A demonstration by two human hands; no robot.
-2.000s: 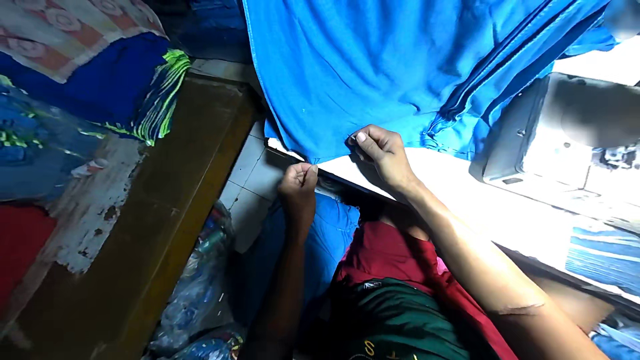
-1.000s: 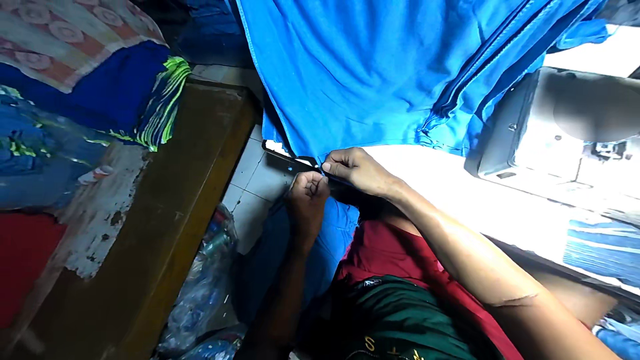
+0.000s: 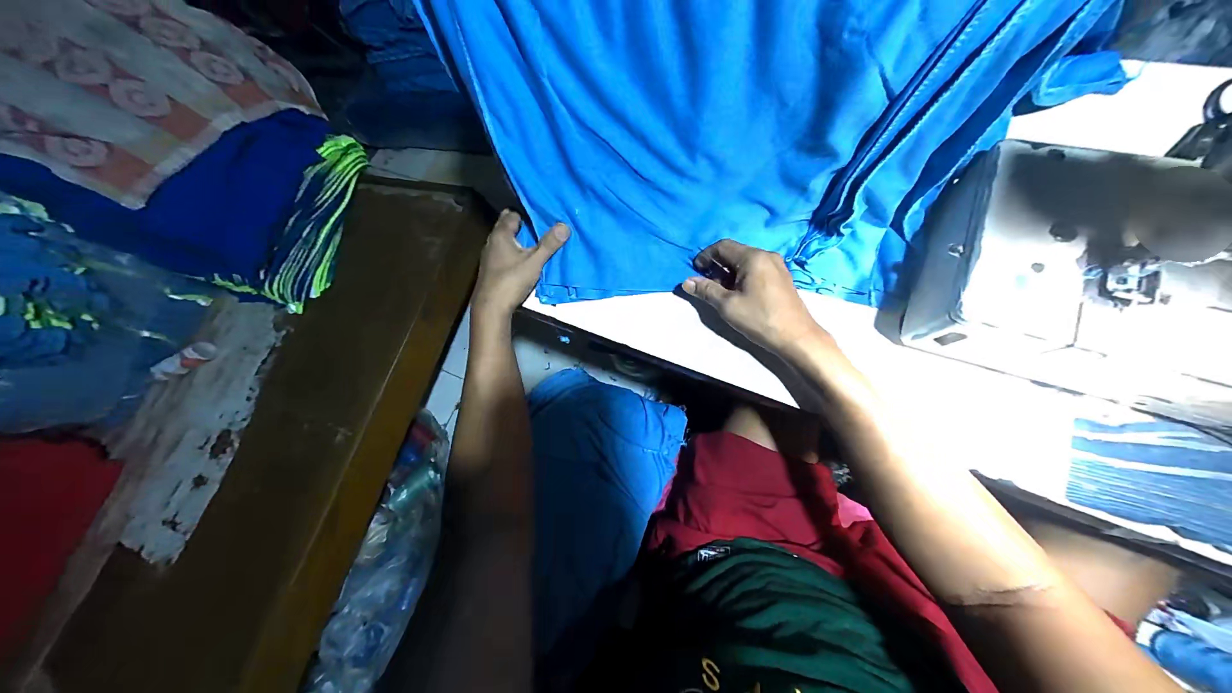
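Blue fabric (image 3: 674,144) lies in folds across the white sewing table (image 3: 664,332), its lower edge near the table's front. At the cloth's left corner is my left hand (image 3: 515,260), thumb and fingers spread apart; whether it touches the cloth is hard to tell. My right hand (image 3: 756,289) rests by the cloth's lower edge, fingers curled around a small dark tool (image 3: 714,268), mostly hidden, perhaps thread snips. Loose threads show at the edge to the right of that hand. A sewing machine (image 3: 1020,231) stands farther right.
A brown wooden bench (image 3: 327,385) runs along the left, with dark blue cloth (image 3: 231,183) and plastic-wrapped fabric (image 3: 87,327) by it. A clear bag (image 3: 385,568) sits below. Blue cloth (image 3: 597,452) hangs beside my lap. Striped blue fabric (image 3: 1145,472) lies at right.
My hands were close together at the table's front edge one second ago; now they are apart. The left has moved up and opened, and the right has moved to the right, up onto the cloth edge.
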